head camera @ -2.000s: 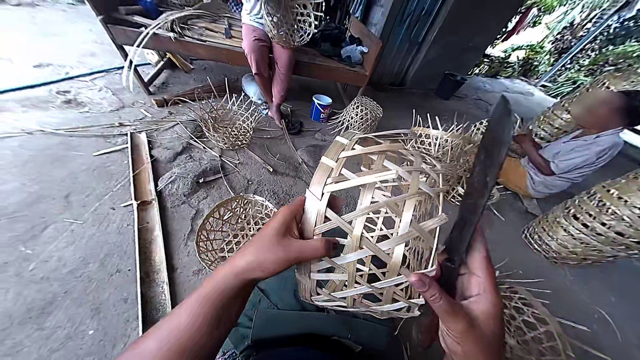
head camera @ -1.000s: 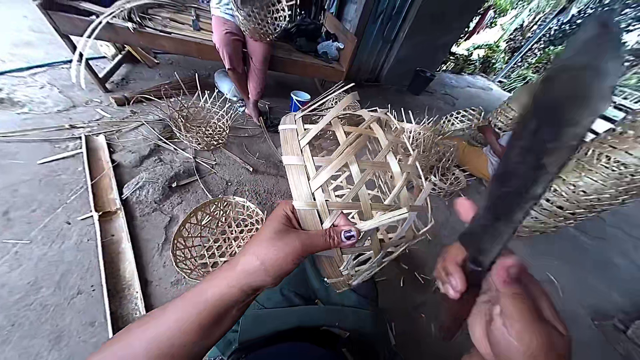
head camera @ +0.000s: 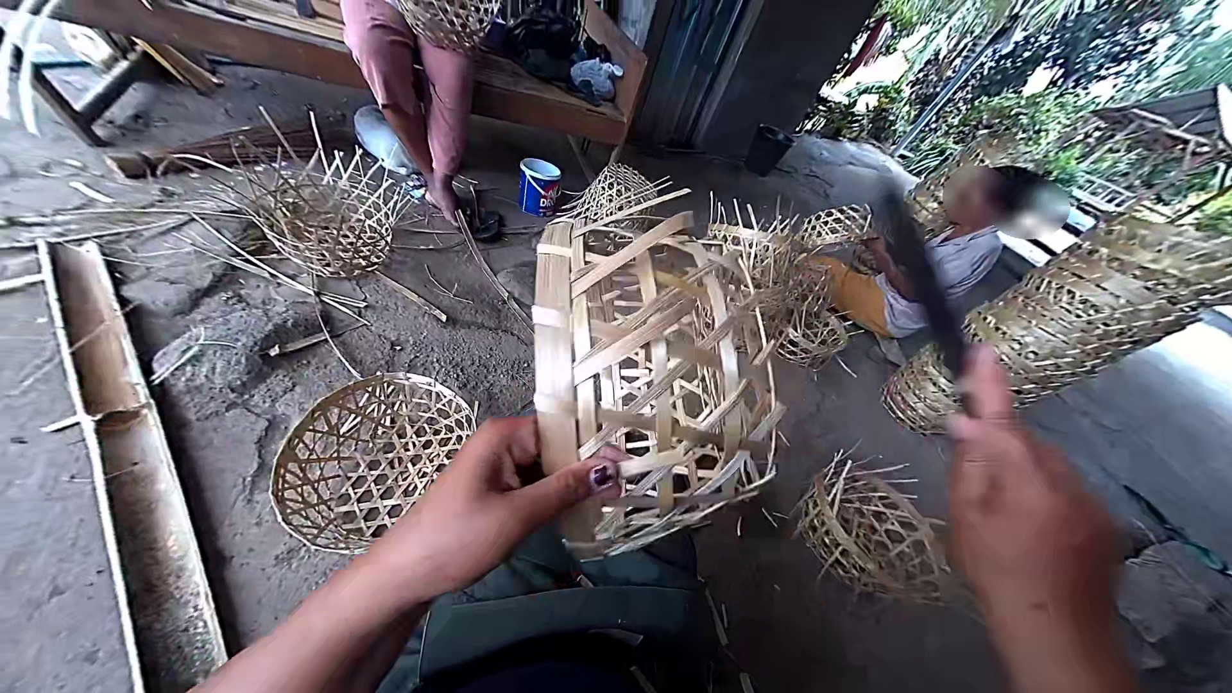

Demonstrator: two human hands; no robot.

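Note:
My left hand (head camera: 510, 505) grips the rim of an open-weave bamboo basket (head camera: 664, 385) at its lower left side, above my lap. The thumb lies over the rim band, beside loose strip ends. The basket is tilted, its rim band running nearly upright on the left and its woven part facing right. My right hand (head camera: 1025, 510), blurred, is closed on the handle of a large knife with a dark blade (head camera: 919, 269). The blade points up and away, to the right of the basket and apart from it. The knife's handle is mostly hidden by my fingers.
On the ground lie a shallow woven basket (head camera: 371, 462), unfinished baskets (head camera: 337, 226), (head camera: 871, 534) and a split bamboo trough (head camera: 144, 481). A blue-and-white bucket (head camera: 539, 188) stands before a wooden bench (head camera: 539, 101) with a seated person. Another person sits at right beside stacked baskets (head camera: 1078, 318).
The knife has swung from close to the basket's right side, two seconds ago, out to the right. My left hand still holds the basket, now turned with its rim band to the left.

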